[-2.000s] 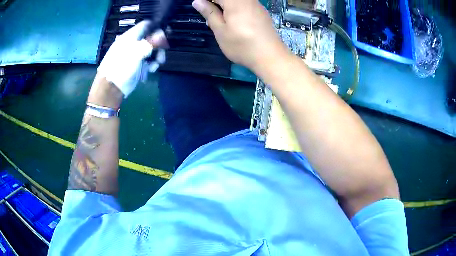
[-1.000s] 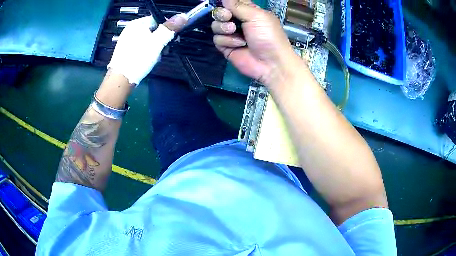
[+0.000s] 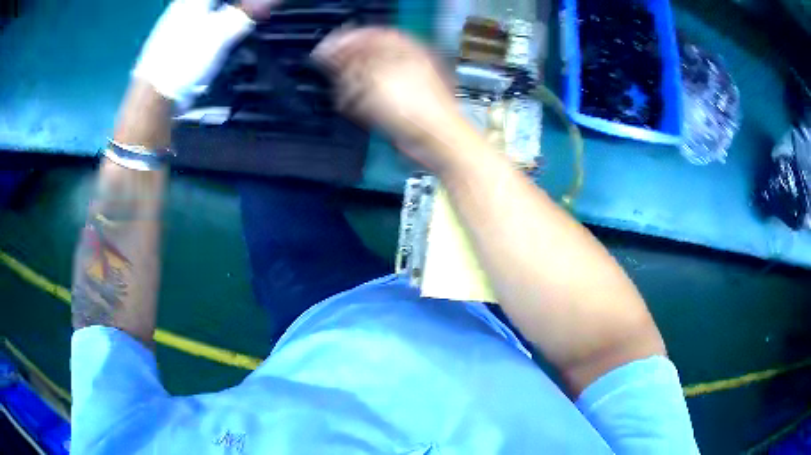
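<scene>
My left hand point(image 3: 191, 49), in a white glove, is over the left part of the black slotted parts tray point(image 3: 267, 160); its fingers reach the top edge of the view, and I cannot tell if they hold anything. My bare right hand point(image 3: 382, 84) is blurred over the right part of the tray, its fingers pointing left; its grip is unclear. Dark tubular units lie in the tray, blurred. One silver end point(image 3: 203, 115) shows just below my left hand.
The press fixture point(image 3: 523, 129) stands right of the tray, with a brownish clamp block, a yellowish hose point(image 3: 576, 160) and a pale front plate point(image 3: 449, 258). Further right are the blue parts bin point(image 3: 627, 131) with black parts, a clear plastic bag point(image 3: 711, 107) and a dark bag point(image 3: 791, 182).
My left hand has moved left and up. My right hand has moved left and down from the fixture side over the tray. The silver-ended tube seen between my hands no longer shows there.
</scene>
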